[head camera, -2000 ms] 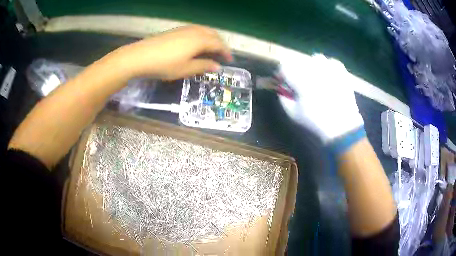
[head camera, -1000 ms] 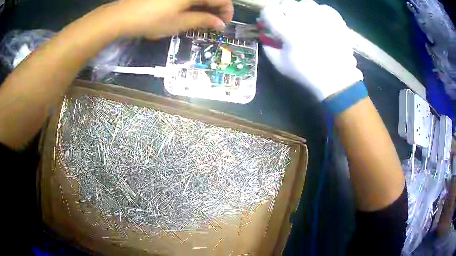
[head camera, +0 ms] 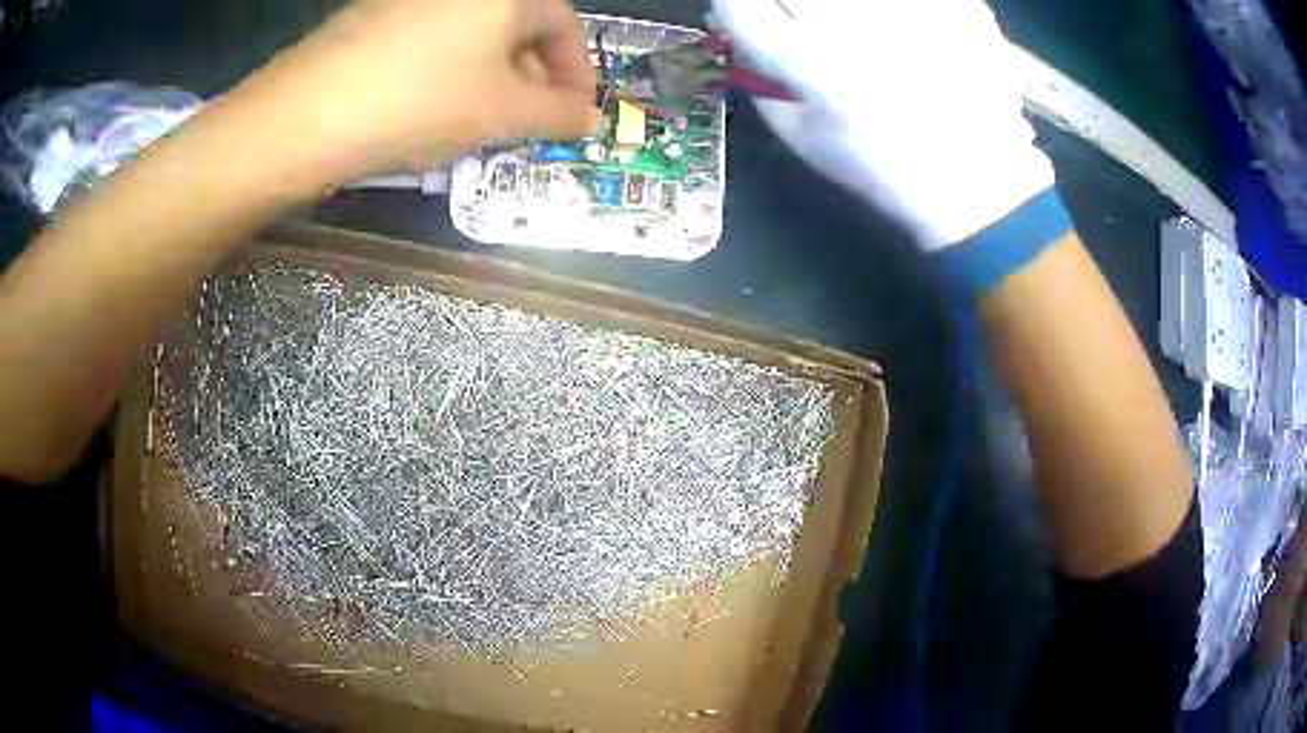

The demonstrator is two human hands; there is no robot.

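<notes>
The open white socket housing (head camera: 588,222) lies at the top centre, with a green circuit board (head camera: 671,168) and a yellow block inside. My bare left hand (head camera: 495,72) is over its upper left part, fingers curled; whether it holds anything small cannot be told. My right hand (head camera: 896,122), in a white glove with a blue wrist band, is shut on red-handled pliers (head camera: 760,86). The pliers' dark jaws reach over the upper right of the board. The cardboard tray (head camera: 856,487), with many thin silver pins (head camera: 502,458), lies below the housing.
A bagged cord (head camera: 86,136) lies at the upper left. White units (head camera: 1204,304) with clear bags (head camera: 1233,544) stand at the right. A pale edge rail (head camera: 1132,158) borders the green belt (head camera: 1104,72). A blue cord (head camera: 939,530) hangs from the wrist band.
The housing and tray sit higher in view than two seconds ago. The pliers have moved from beside the housing to over its board. My left hand has come lower over the board.
</notes>
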